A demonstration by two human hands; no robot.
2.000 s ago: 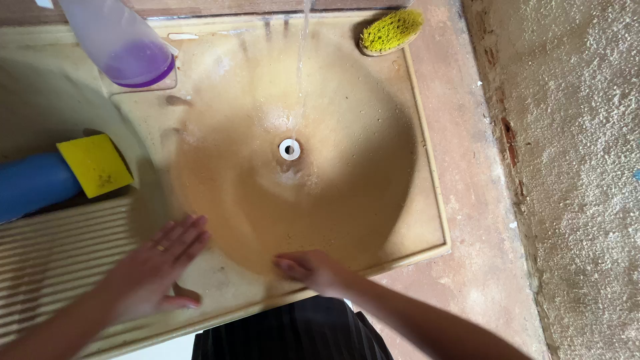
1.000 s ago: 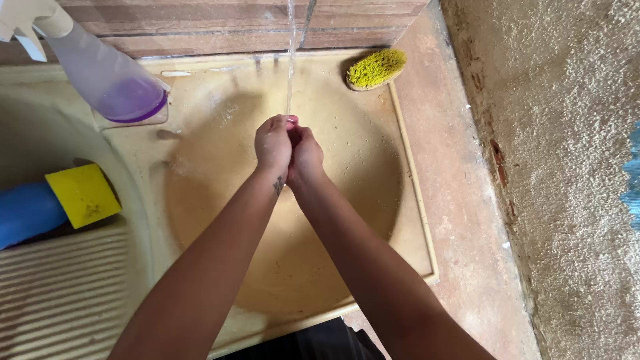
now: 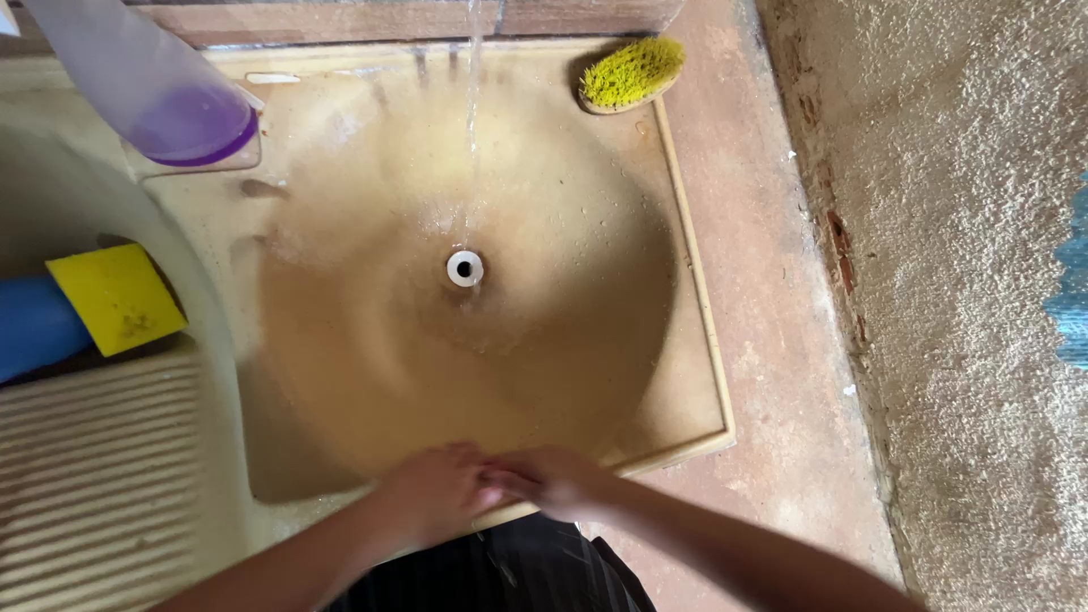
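My left hand (image 3: 438,495) and my right hand (image 3: 548,480) meet over the front rim of a round, cream-coloured sink basin (image 3: 586,374). Their fingers touch each other and are blurred, so whether anything small lies between them cannot be seen. Behind them a thin stream of water (image 3: 473,110) falls into the basin near the white drain ring (image 3: 455,279). A scrub brush with yellow bristles (image 3: 633,75) lies bristles up on the back right corner. On the back left ledge is a translucent spray bottle with purple liquid (image 3: 191,119).
Left of the basin is a ribbed washboard (image 3: 93,476), with a blue object (image 3: 38,323) and a yellow sponge (image 3: 119,297) above it. A rough plastered wall (image 3: 960,255) runs along the right. Dark clothing (image 3: 493,569) shows below the front rim.
One second ago my hands were cupped together under the water stream; now they are at the front rim. Two seconds ago they were apart near that rim.
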